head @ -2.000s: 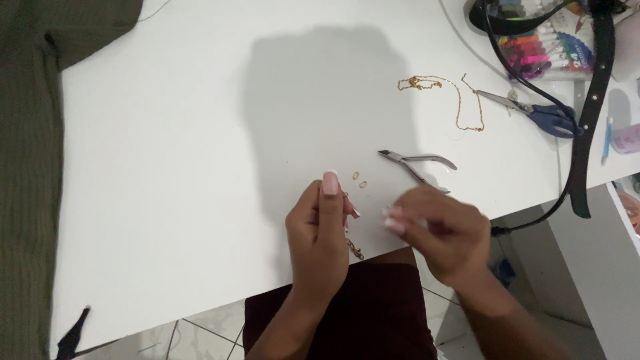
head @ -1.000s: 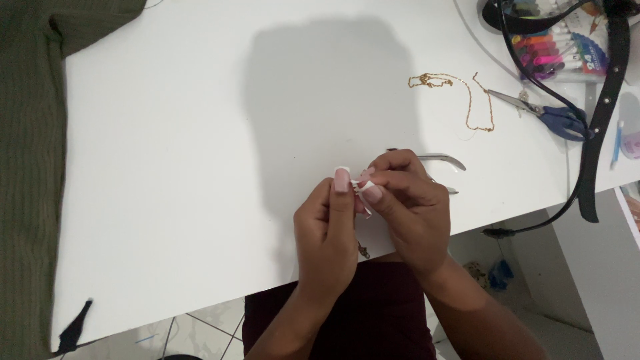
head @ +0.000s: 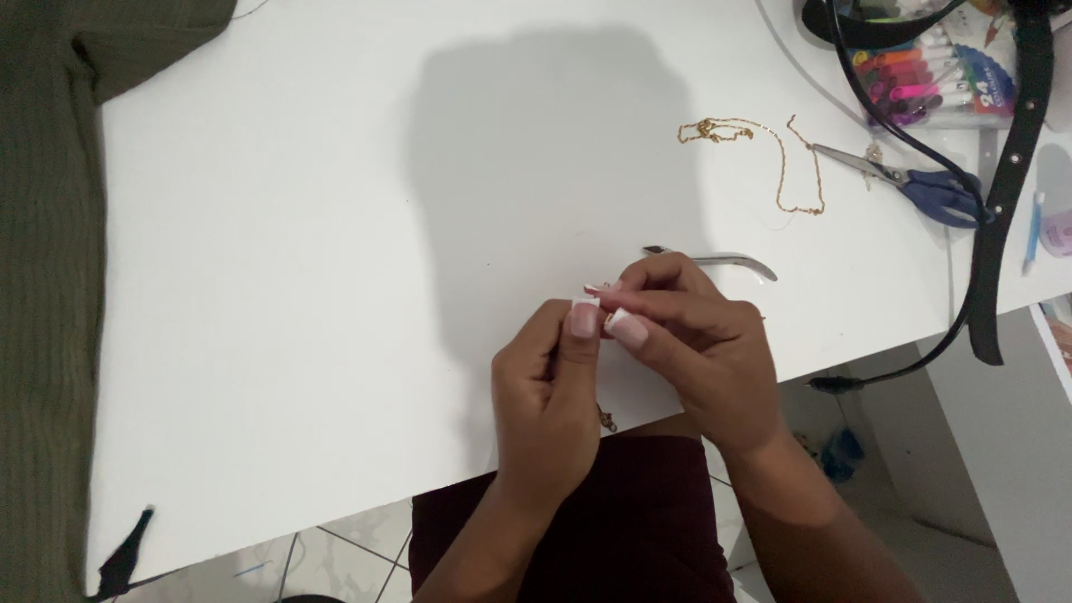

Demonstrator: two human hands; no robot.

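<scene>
My left hand [head: 548,394] is pinched at the table's near edge, and a short gold-toned chain [head: 607,420] hangs below its palm. My right hand [head: 712,360] meets it at the fingertips, with a tiny gold piece [head: 610,320] just visible by the right thumbnail. What lies between the fingers is mostly hidden. Behind the right hand, metal nippers [head: 737,260] lie partly covered. Farther back, a thin gold chain [head: 783,172] rests on the white table [head: 276,276], its end by the tip of blue-handled scissors [head: 921,184].
Dark green ribbed cloth [head: 50,276] covers the left edge. At the right lie a black belt [head: 1017,151], a black cable [head: 963,310] and a pack of coloured markers [head: 930,84]. A black strap [head: 126,557] sits at the near left corner.
My right hand was apart from the left two seconds ago and has moved left to meet it. The small gold rings seen on the table then are now out of sight behind the hands.
</scene>
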